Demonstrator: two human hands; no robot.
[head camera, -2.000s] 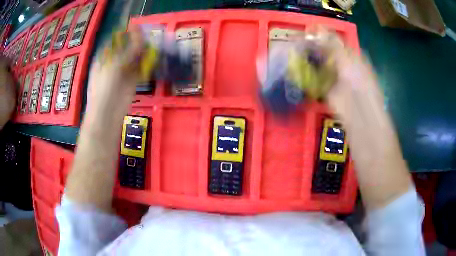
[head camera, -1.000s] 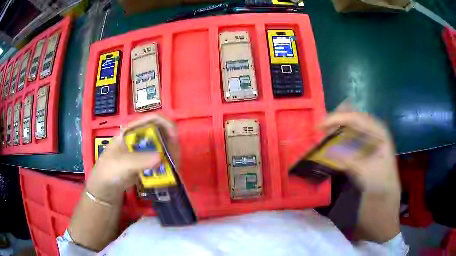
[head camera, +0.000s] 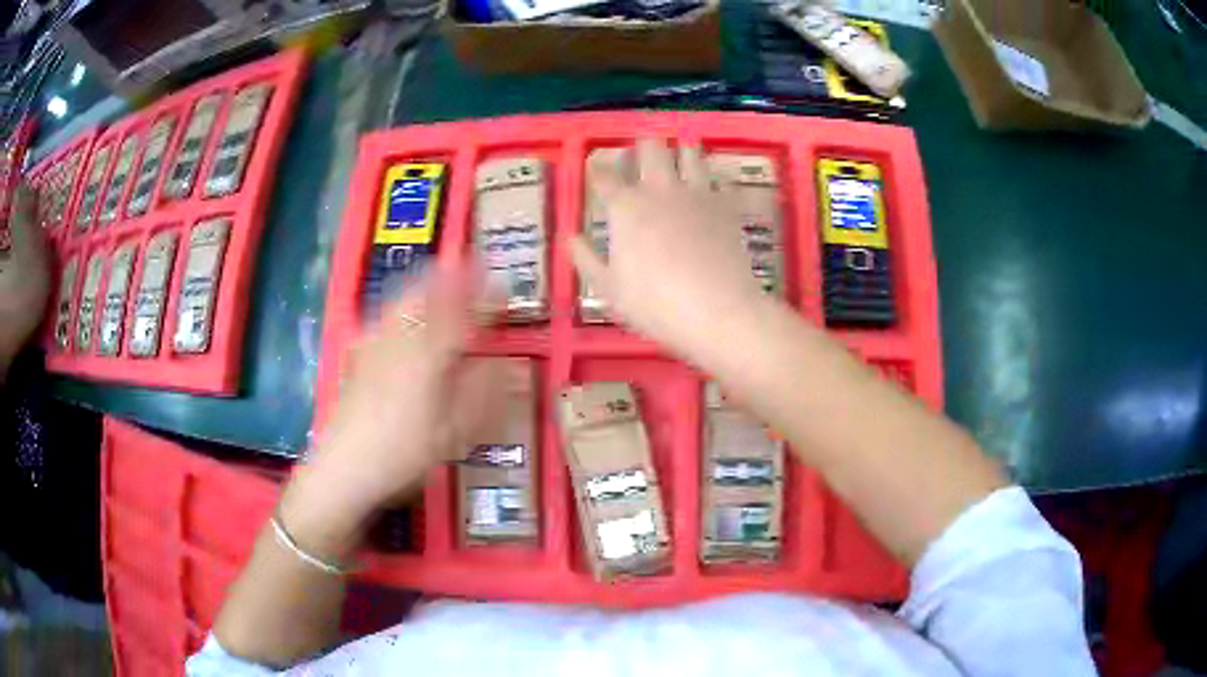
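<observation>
The red phone tray (head camera: 560, 347) lies in front of me. My right hand (head camera: 662, 245) is over its upper middle slots, fingers apart and palm down, partly covering a tan phone back (head camera: 596, 284) and another tan back (head camera: 757, 238). My left hand (head camera: 410, 397) is blurred over the lower left; whether it holds anything cannot be told. Tan backs lie in the lower row: one (head camera: 499, 509), a tilted one (head camera: 616, 483) and another (head camera: 741, 489). Yellow-and-black phones lie face up at the upper left (head camera: 410, 212) and upper right (head camera: 854, 245), screens lit.
A neighbouring red tray (head camera: 245, 291) with tan phone backs stands at the left, another person's hand (head camera: 24, 271) beside it. A carton of small parts (head camera: 582, 46), set-aside phones (head camera: 841, 60) and an open brown carton (head camera: 1046, 66) stand beyond. Another red tray (head camera: 199, 529) is at the lower left.
The phones my hands held a second ago are no longer visible in them. My right hand has moved up and left. More tan backs show in the lower row, and the upper middle slot now holds one.
</observation>
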